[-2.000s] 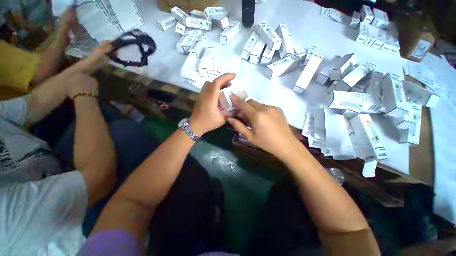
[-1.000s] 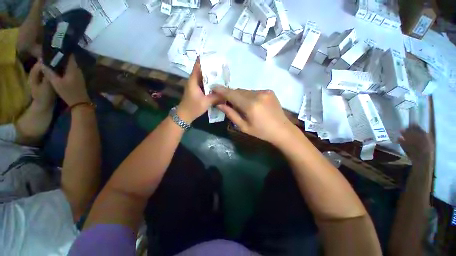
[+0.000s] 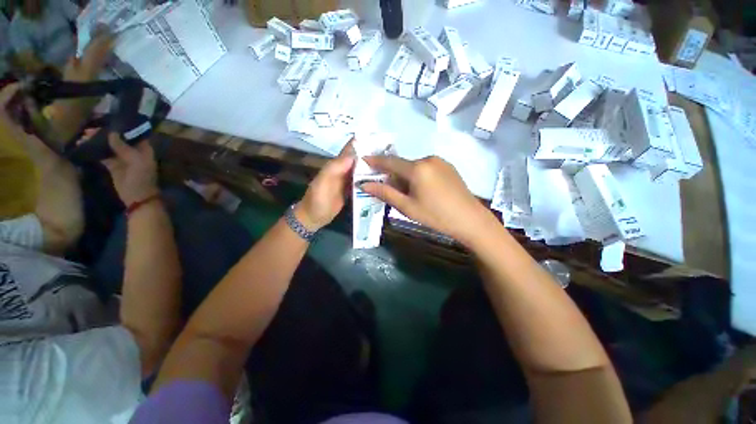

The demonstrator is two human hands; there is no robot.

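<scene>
A slim white folding carton (image 3: 367, 219) with small print and a green mark hangs upright between my hands at the table's front edge. My left hand (image 3: 330, 192) holds its upper left side. My right hand (image 3: 414, 189) has its thumb and fingers on the carton's upper part. The carton's top end is bright and partly hidden by my fingers, so I cannot tell whether it is open or what is inside.
White cartons (image 3: 497, 98) lie scattered over the white-covered table (image 3: 419, 137), piled at the right. Flat cartons (image 3: 170, 45) are fanned at the far left. A dark upright item (image 3: 391, 18) stands at the far side. A person at my left holds a black strapped item (image 3: 124, 116).
The carton in my hands now shows much more of its length, hanging lower. The other person's hand at the right has moved down and away. The black item at the left has turned.
</scene>
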